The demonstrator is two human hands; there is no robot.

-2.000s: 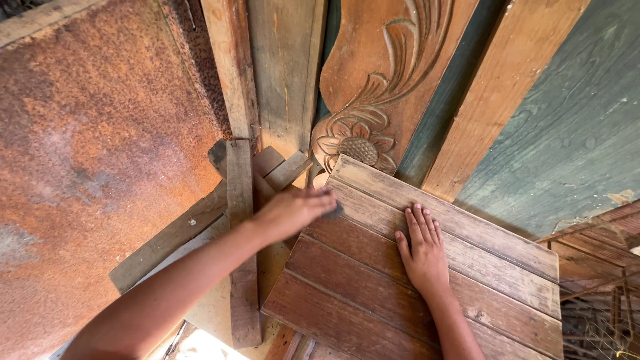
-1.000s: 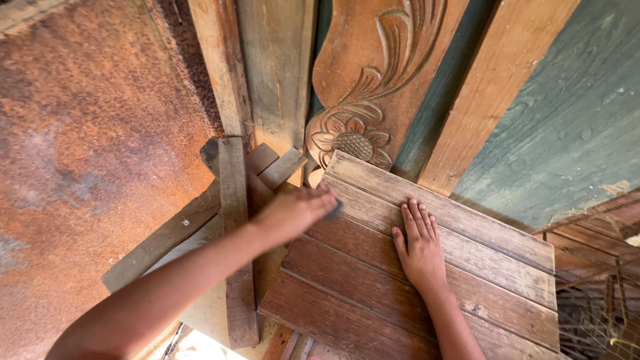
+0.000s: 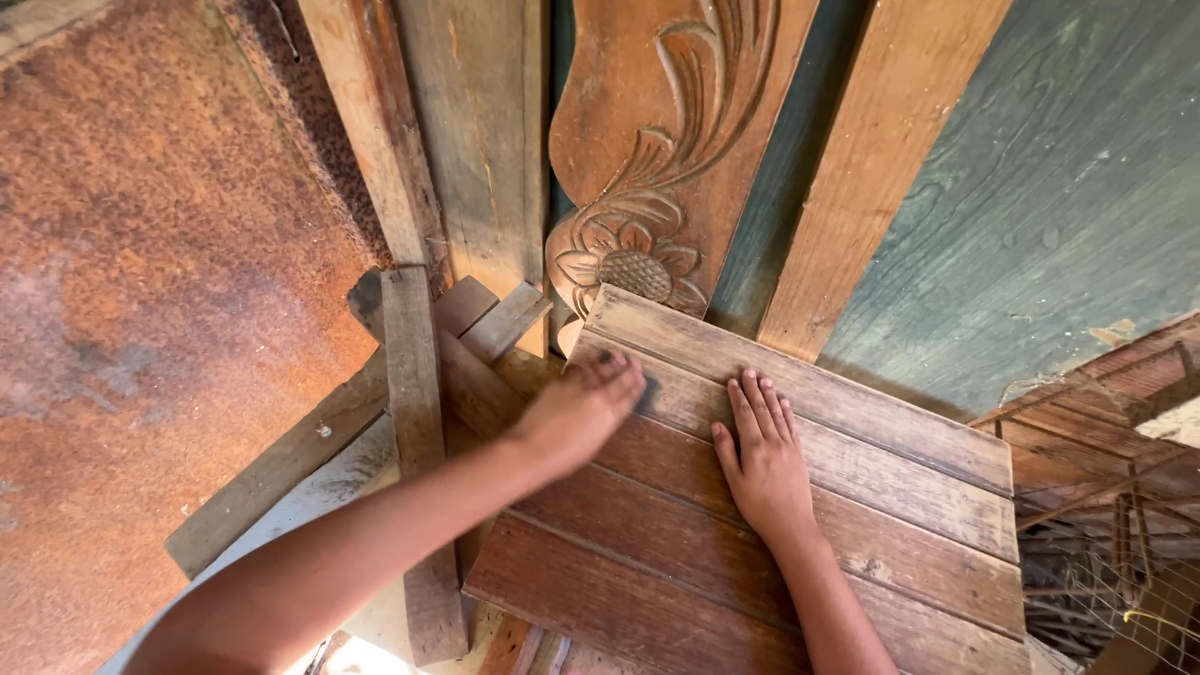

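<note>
A panel of grooved wooden boards (image 3: 656,553) lies at a slant before me, its upper boards pale and worn, its lower ones darker reddish brown. Near its upper left edge, my left hand (image 3: 586,408) is closed around a small dark piece (image 3: 647,394), perhaps sandpaper or a pad; blur and the fingers hide most of it. Flat on the middle boards rests my right hand (image 3: 764,455), fingers slightly apart, holding nothing.
Behind the panel stand a carved wooden board with a flower (image 3: 636,274), an upright plank (image 3: 872,178) and a green wooden surface (image 3: 1059,216). Loose wood strips (image 3: 412,366) lie left, beside a rusty metal sheet (image 3: 169,309). Wire mesh (image 3: 1134,600) is at lower right.
</note>
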